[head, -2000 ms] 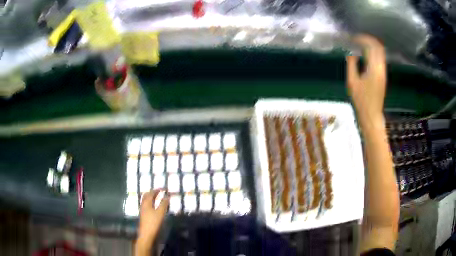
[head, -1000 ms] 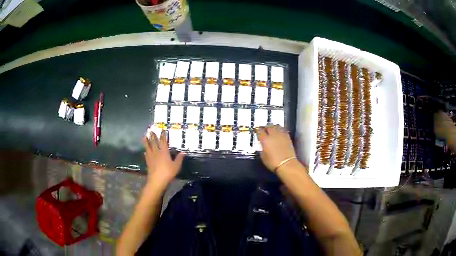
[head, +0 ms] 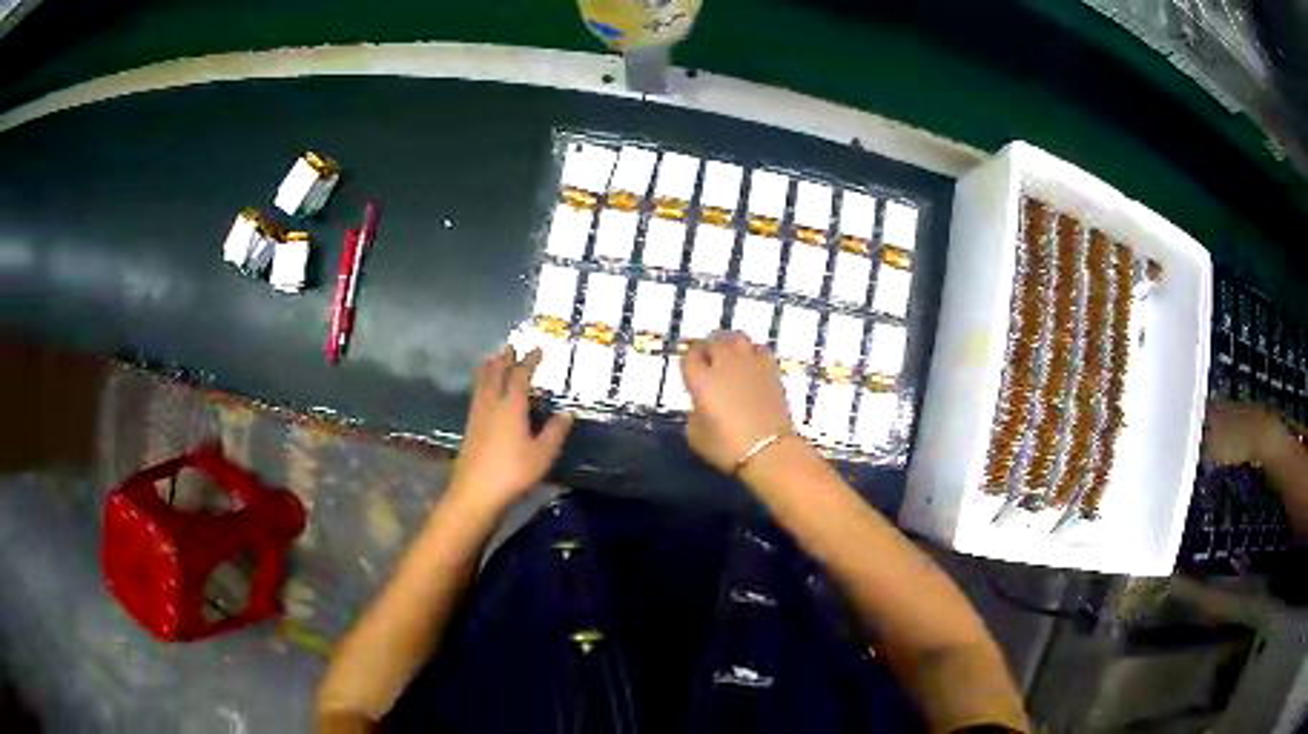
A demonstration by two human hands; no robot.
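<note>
A clear blister tray lies on the dark green mat, its four rows of pockets filled with white pouch cells. Amber tape strips meet in two lines between the rows. My left hand rests at the tray's front left corner, fingertips on the corner cell. My right hand lies over the front row near its middle, fingers bent down on the cells and hiding some of them. I cannot tell whether either hand grips a cell.
A white foam box with brown rows of upright cells stands right of the tray. Loose cells and a red and white marker pen lie left. Another person's hand is over black trays at far right. A red stool stands on the floor.
My right hand has moved left along the front row, from near its right end to its middle. My left hand stays at the corner. The camera view has shifted.
</note>
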